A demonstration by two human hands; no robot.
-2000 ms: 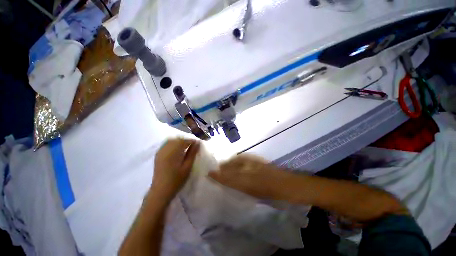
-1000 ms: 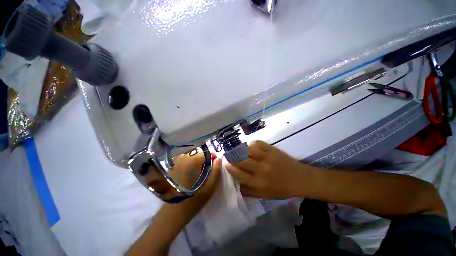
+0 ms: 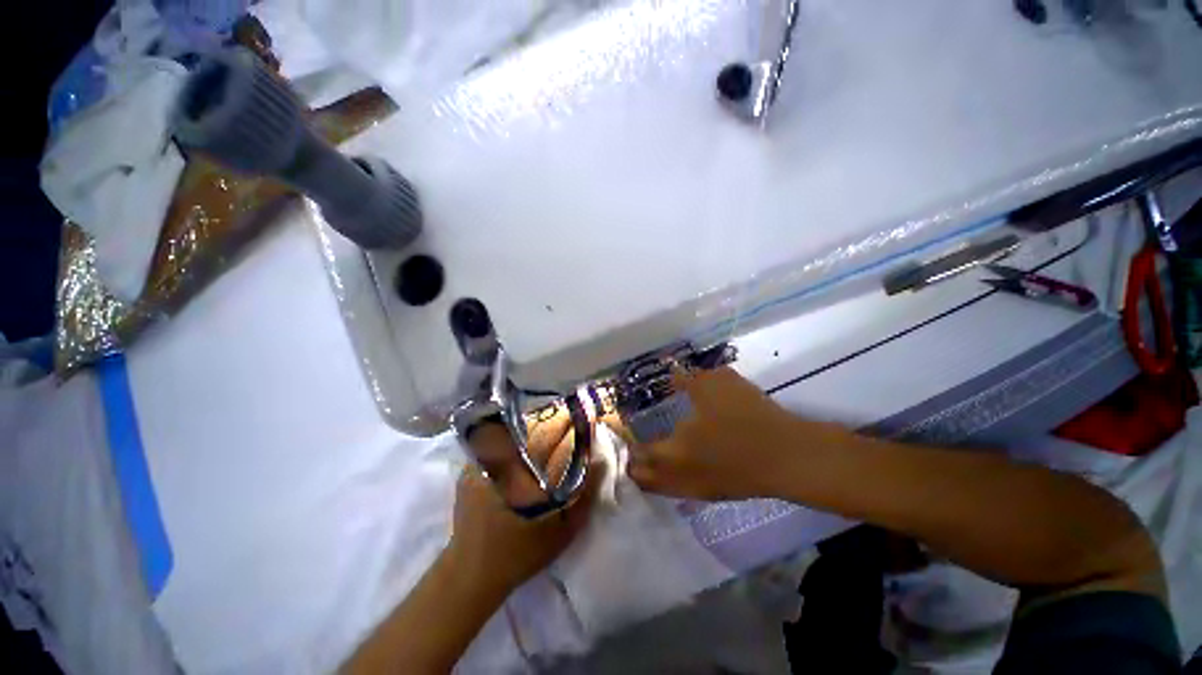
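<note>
The white garment piece [image 3: 620, 554] hangs from the needle area over the table's front edge. My left hand [image 3: 521, 508] is at the cloth left of the needle, partly hidden behind the shiny thread take-up guard [image 3: 580, 455]. My right hand [image 3: 718, 442] is right of the presser foot [image 3: 646, 382], fingertips bent at the cloth. Both hands seem to hold the cloth close to the foot; the fingertips are partly hidden. The white sewing machine [image 3: 554, 237] head stands over the work.
Thread snips [image 3: 1041, 288] lie on the bed at right, with red-handled scissors [image 3: 1147, 310] beyond. A ruler strip [image 3: 975, 396] runs along the front edge. Blue tape [image 3: 136, 481] and a shiny brown packet [image 3: 198, 237] are at left. White cloth [image 3: 46, 488] hangs at the left edge.
Both hands have moved from in front of the needle up to the presser foot. The view came closer to the machine head, then shifted, with the machine now slightly farther right.
</note>
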